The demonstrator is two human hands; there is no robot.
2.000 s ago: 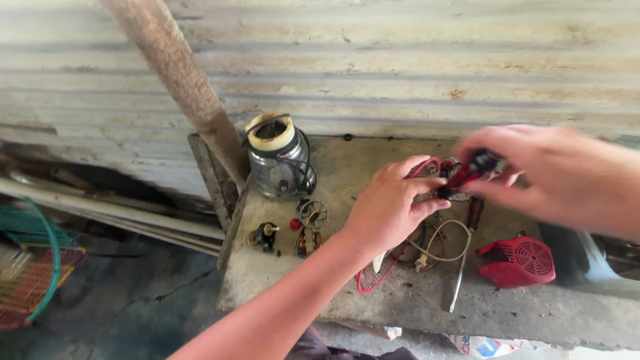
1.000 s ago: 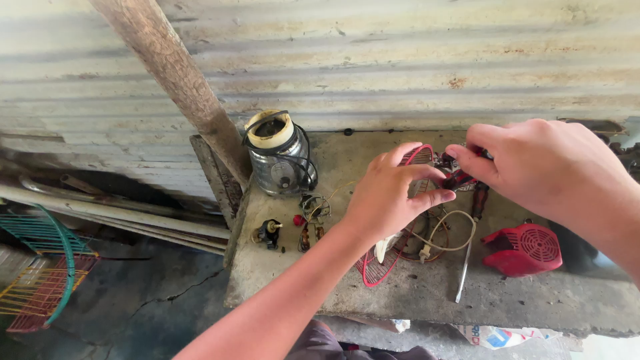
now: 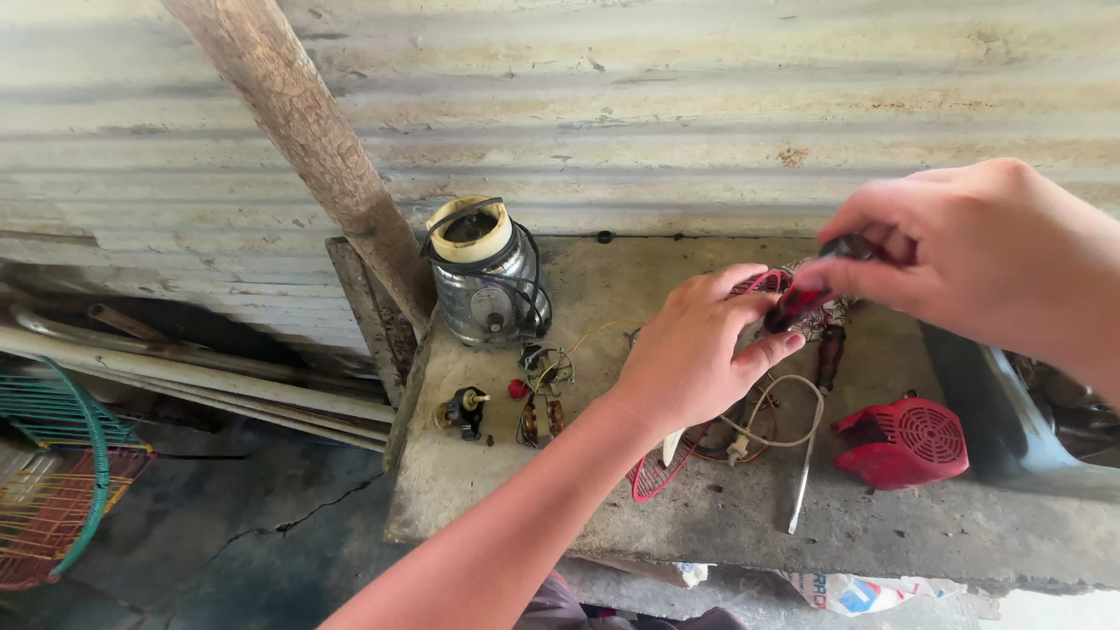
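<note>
My right hand (image 3: 910,245) is closed on the dark end of a red-and-black screwdriver handle (image 3: 801,302), tilted down to the left. My left hand (image 3: 713,337) has its thumb and forefinger around the lower end of that handle, over a red wire fan grille (image 3: 656,472); what lies beneath is hidden. A pale cord with a plug (image 3: 739,448) loops beside the grille. Another screwdriver with a dark handle (image 3: 829,350) lies to the right, and a flat metal blade (image 3: 801,490) points toward the front edge. A red vented plastic housing (image 3: 906,442) rests further right.
On the concrete slab (image 3: 595,525) stand a metal blender base (image 3: 486,280) wrapped in black cord, a small black motor part (image 3: 465,411) and copper coils (image 3: 542,420). A grey-blue basin (image 3: 1024,411) holding parts is at the right. A wooden post (image 3: 306,131) leans at the left.
My right hand stays at the screwdriver handle, its grip now shifted toward the handle's dark end. My left hand remains over the grille. The items on the slab lie as before.
</note>
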